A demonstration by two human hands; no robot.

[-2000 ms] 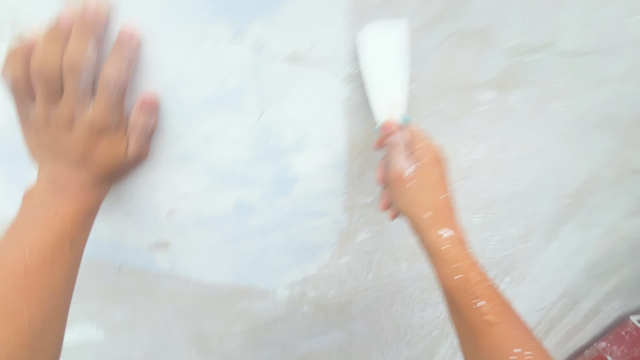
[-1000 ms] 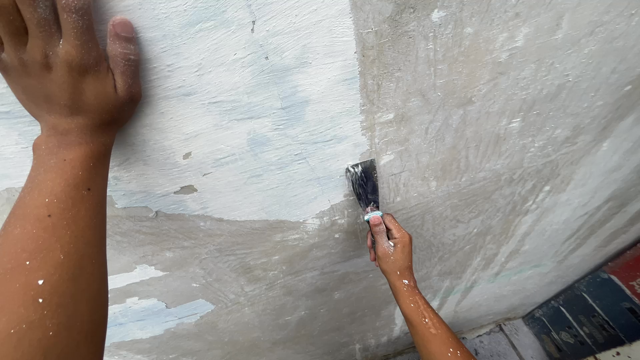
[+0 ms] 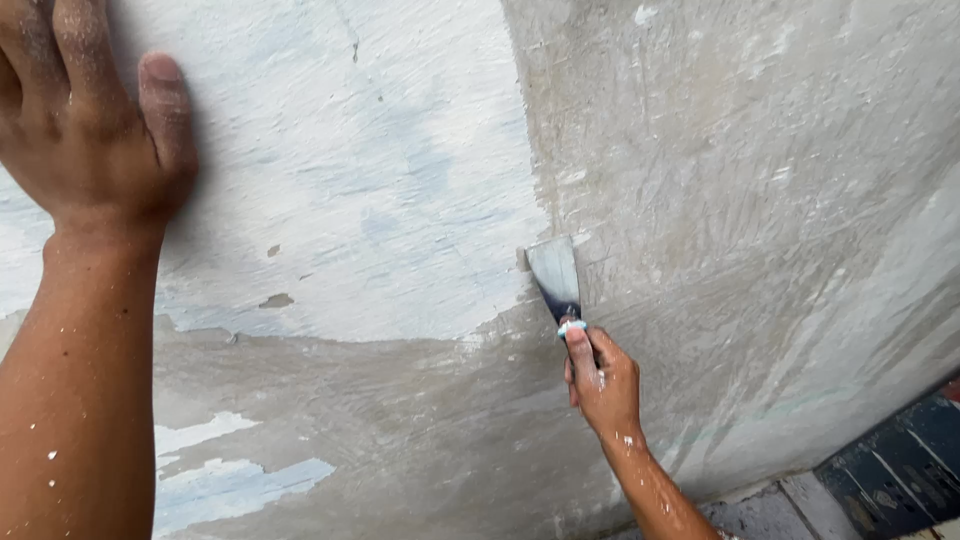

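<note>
My right hand (image 3: pixel 607 375) grips the handle of a metal putty knife (image 3: pixel 556 274), whose blade points up and meets the wall at the lower right corner of a patch of white and pale blue paint (image 3: pixel 360 195). Around and below that patch the bare grey plaster wall (image 3: pixel 712 187) shows, with scrape marks. Against the painted part at upper left rests my left hand (image 3: pixel 97 127), its fingers partly cut off by the frame edge and holding nothing. White flecks dot both forearms.
A smaller remnant of pale blue and white paint (image 3: pixel 247 484) is on the wall at lower left. At the wall's foot on the lower right are dark tiles (image 3: pixel 900 465) and grey paving (image 3: pixel 765 517).
Since one second ago the putty knife's blade has turned from dark to pale as seen here and moved along the paint's corner. The left hand stays on the wall.
</note>
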